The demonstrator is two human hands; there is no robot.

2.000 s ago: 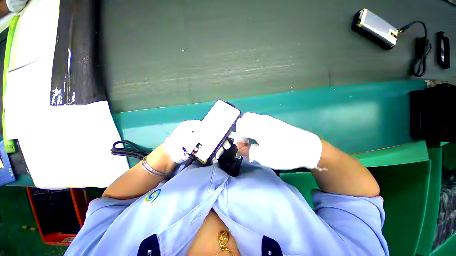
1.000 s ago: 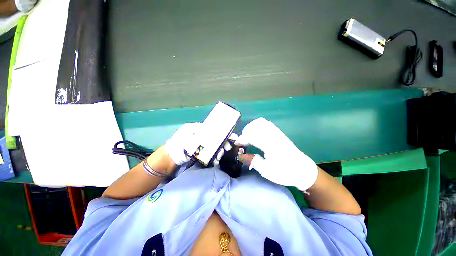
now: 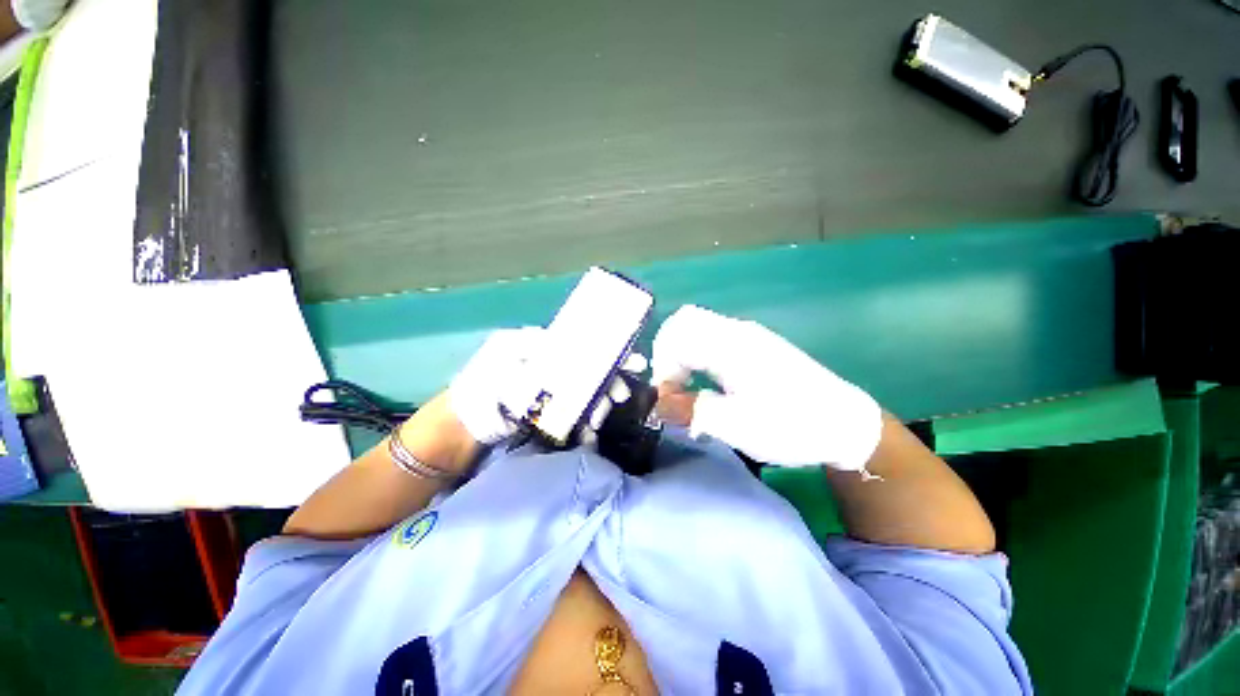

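Observation:
My gloved left hand (image 3: 499, 390) holds an adapter inner unit (image 3: 593, 351), its silver-white face up and tilted, close to my chest. Its black output cable (image 3: 356, 405) hangs out past my left wrist in loops. A black case piece (image 3: 630, 426) sits beside the unit's right side, under the fingers of my left hand. My gloved right hand (image 3: 762, 388) is at the right of this black piece, with bare fingertips touching or very near its edge; whether it grips is hard to tell.
Another silver unit (image 3: 974, 68) with a coiled cord (image 3: 1108, 147) and a black case (image 3: 1179, 128) lie on the dark belt (image 3: 544, 150). White paper (image 3: 191, 394) and a black sheet (image 3: 204, 150) lie left. Black cases (image 3: 1180, 306), a green bin (image 3: 1074, 544) right; red crate (image 3: 152, 578) below left. Another gloved hand shows top left.
My right hand shifts slightly around the black piece, its thumb and fingers spread a little more than two seconds ago. The unit stays in my left hand. The belt items sit slightly further left.

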